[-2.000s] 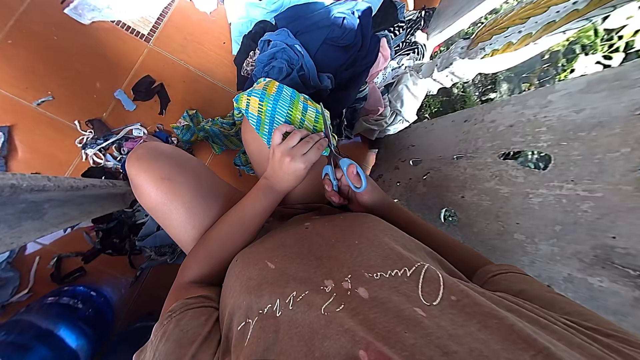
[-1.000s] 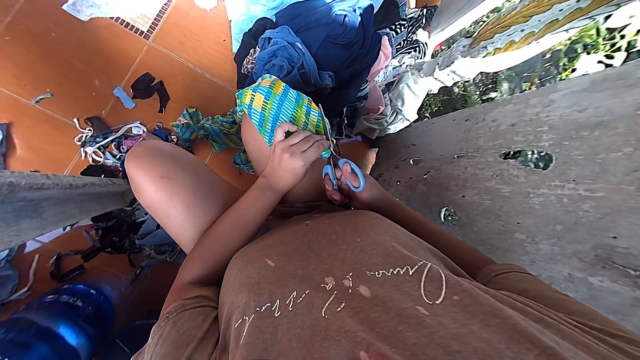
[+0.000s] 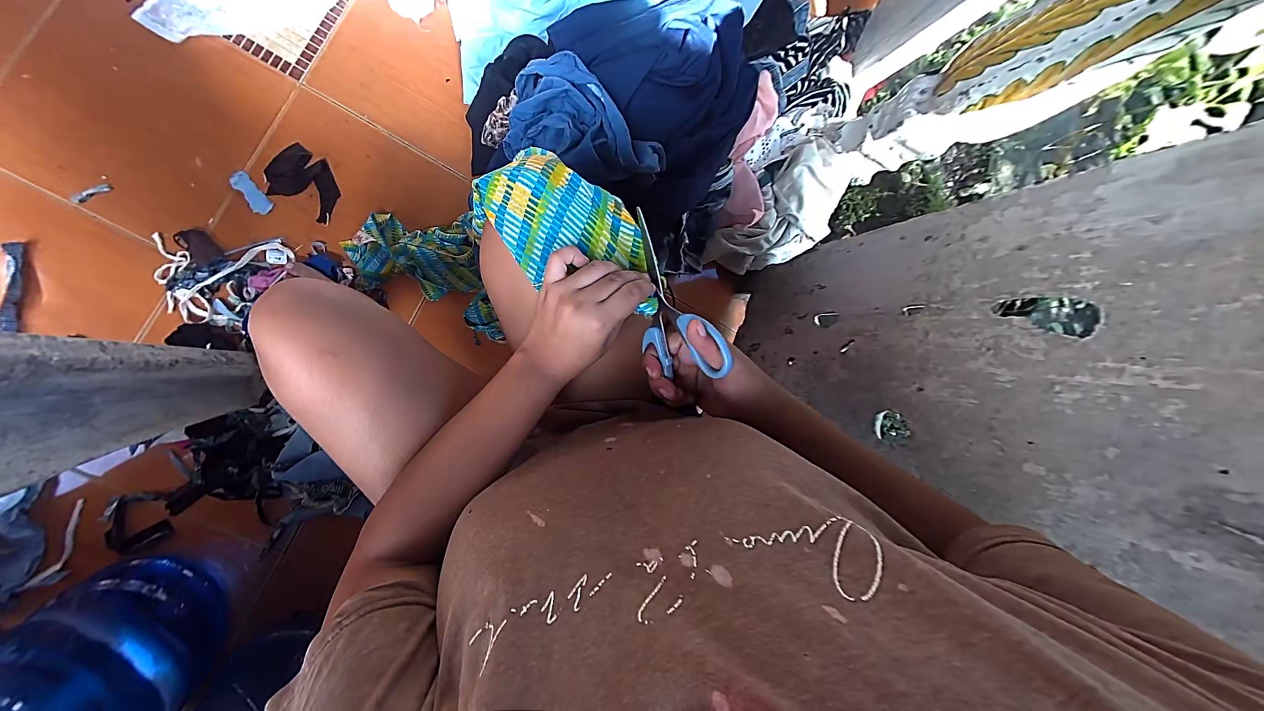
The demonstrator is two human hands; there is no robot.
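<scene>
A piece of blue, green and yellow patterned cloth [image 3: 568, 212] lies over one of my knees. My left hand [image 3: 590, 306] pinches its lower edge with bent fingers. Scissors with light blue handles [image 3: 703, 346] are in my right hand [image 3: 681, 370], close to my belly, with fingers in the handle loops. The blades point up along the right edge of the cloth, just beside my left fingers; whether they are cutting fabric cannot be told. A twisted strip of the same pattern [image 3: 425, 252] trails on the floor to the left.
Dark blue garments [image 3: 662, 89] are heaped beyond my knee, with pale and pink clothes at their right. Cloth scraps [image 3: 296, 173] and cords [image 3: 212, 281] lie on orange tiles. A blue plastic bottle [image 3: 118, 632] is at lower left. Worn grey boards [image 3: 1027, 296] flank me.
</scene>
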